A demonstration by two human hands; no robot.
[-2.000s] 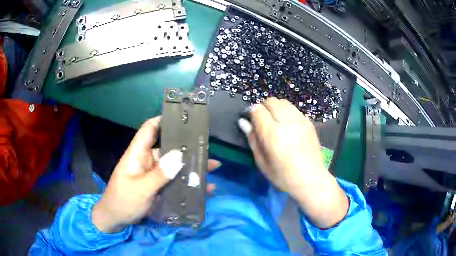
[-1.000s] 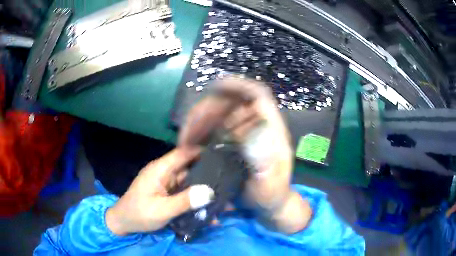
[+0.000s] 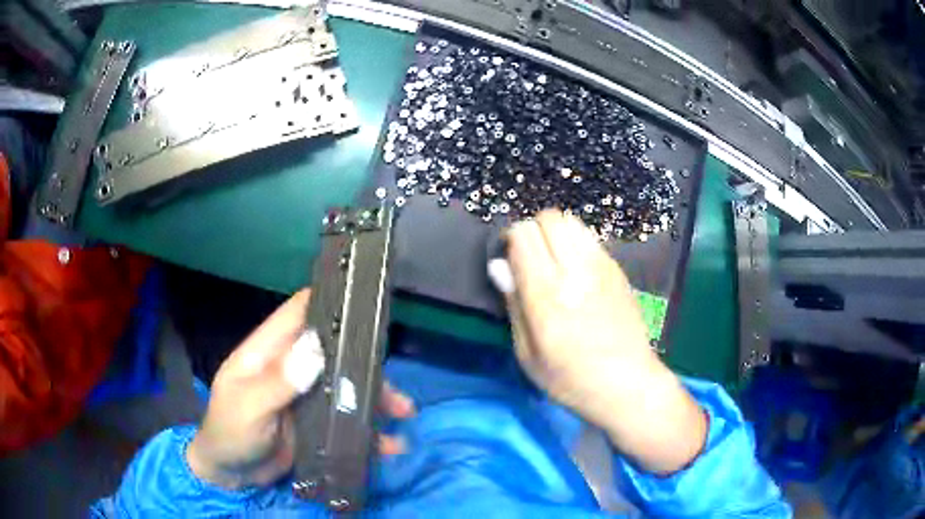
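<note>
My left hand (image 3: 259,395) grips a long dark grey metal plate (image 3: 350,324) upright over my lap, thumb with a white cot on its face, fingertips showing past its right edge. The plate is tilted, with round fittings at its top end and a small white mark. My right hand (image 3: 583,324) is over the near part of the black tray (image 3: 446,253), fingers bunched together, a white cot on one digit. A small dark thing shows at its fingertips, too small to name. A loose pile of small black and silver rings (image 3: 527,132) fills the tray's far part.
Silver plates (image 3: 233,122) lie on the green bench (image 3: 243,228) at left. Single bars lie at far left (image 3: 86,132) and right (image 3: 752,284). A green label (image 3: 651,314) is on the tray's near corner. A rail (image 3: 649,81) runs behind. A person's orange-red sleeve (image 3: 61,335) is at left.
My right hand has moved from the blurred plate, back right over the tray. The plate, low and dark a second ago, now stands upright in my left hand. The view has shifted slightly.
</note>
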